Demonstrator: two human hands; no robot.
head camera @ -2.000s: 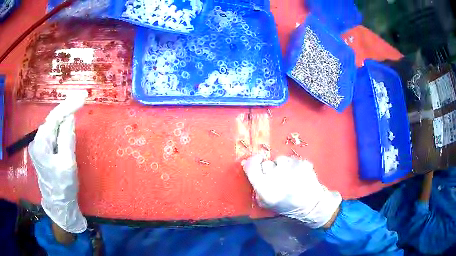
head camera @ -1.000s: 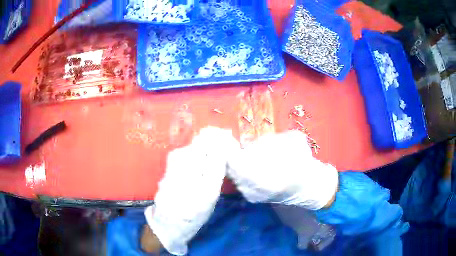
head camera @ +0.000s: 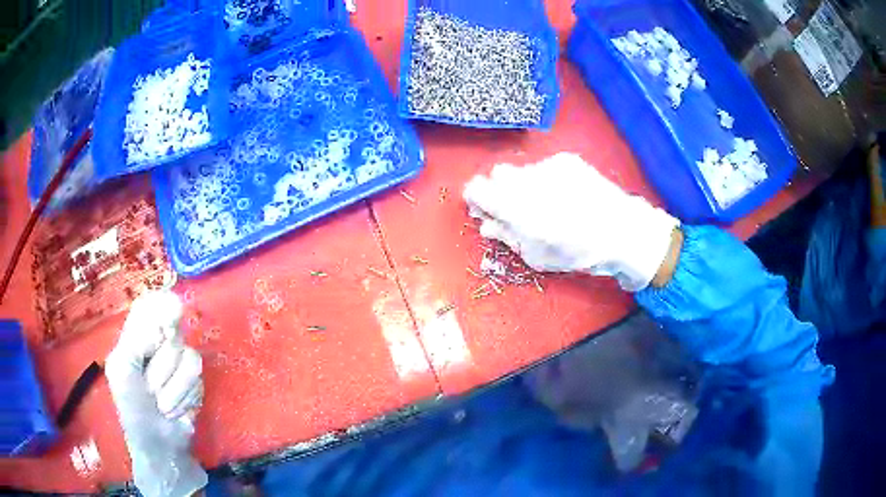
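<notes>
My gloved right hand (head camera: 573, 214) is over the loose metal pins (head camera: 500, 277) on the red bench at right. Its fingers are curled, and whether they hold anything is hidden. My gloved left hand (head camera: 160, 379) is at the lower left, its fingers bent, near the front of the clear flat tray (head camera: 58, 301) with small red bits. I cannot tell if it holds something. Faint clear rings (head camera: 264, 306) lie on the bench to the right of my left hand.
The wide blue tray (head camera: 291, 231) of clear rings is at left centre, with a bin (head camera: 112, 126) of white parts overlapping it. A pin bin (head camera: 476, 124) is behind, a long bin (head camera: 641, 126) at right. A red rod (head camera: 44, 199), black strip (head camera: 80, 390) and blue bin (head camera: 19, 388) are at left.
My hands were together at centre one second ago and are now apart. The left went left, the right is over the pins. The view has turned toward the right.
</notes>
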